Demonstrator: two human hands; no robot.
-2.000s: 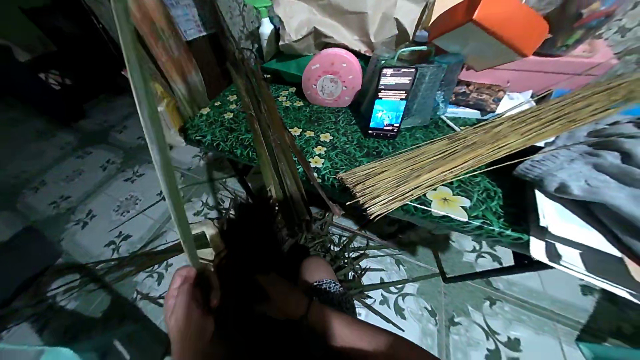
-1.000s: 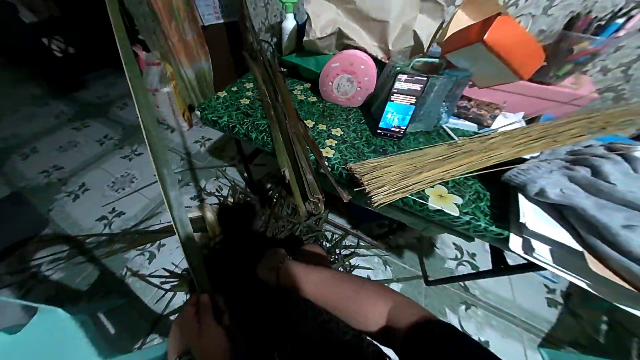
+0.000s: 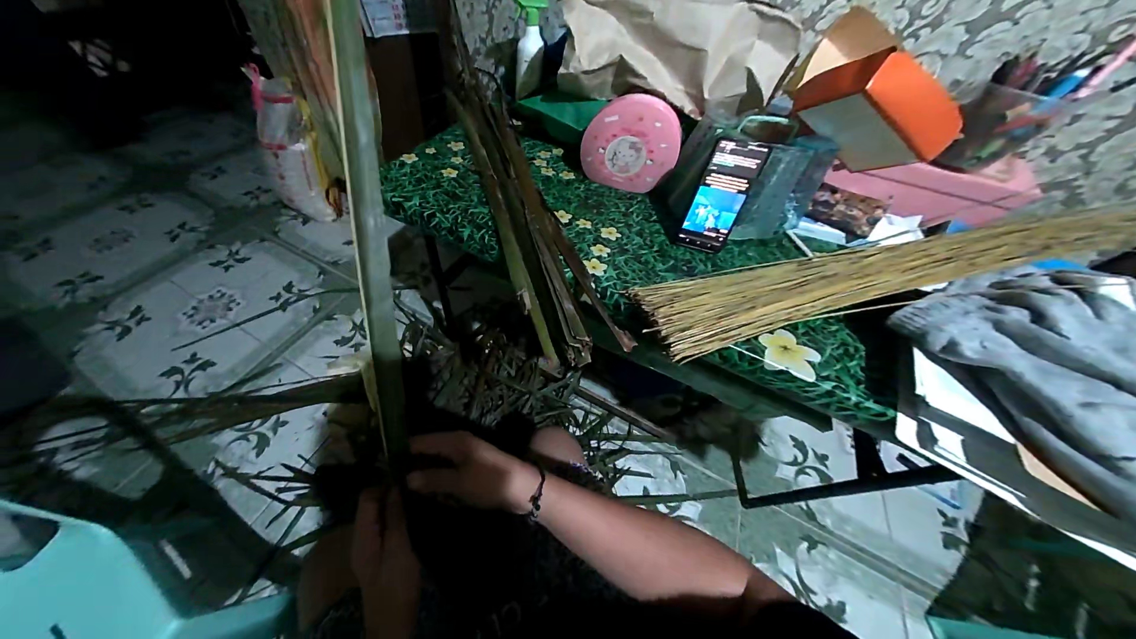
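Observation:
A long green palm leaf blade (image 3: 368, 222) stands nearly upright in front of me, its lower end at my hands. My left hand (image 3: 386, 537), in shadow, is closed around that lower end. My right hand (image 3: 466, 475), with a dark cord bracelet at the wrist, touches the leaf from the right; its fingertips are in shadow, so its hold is unclear. A bundle of thin, pale leaf midribs (image 3: 852, 284) lies across the table at the right. Several longer brownish-green leaves (image 3: 524, 222) lean on the table's front edge.
The table (image 3: 426, 191) has a green floral cover and holds a propped phone (image 3: 723, 195), a pink round case (image 3: 630, 144), an orange box (image 3: 905, 106) and grey cloth (image 3: 1021, 355). Leaf scraps (image 3: 497, 382) litter the tiled floor. A turquoise plastic chair (image 3: 98, 577) is at lower left.
My right hand has moved left, out of the dark area by my lap, to the lower part of the leaf beside my left hand. The leaf stands more upright than before.

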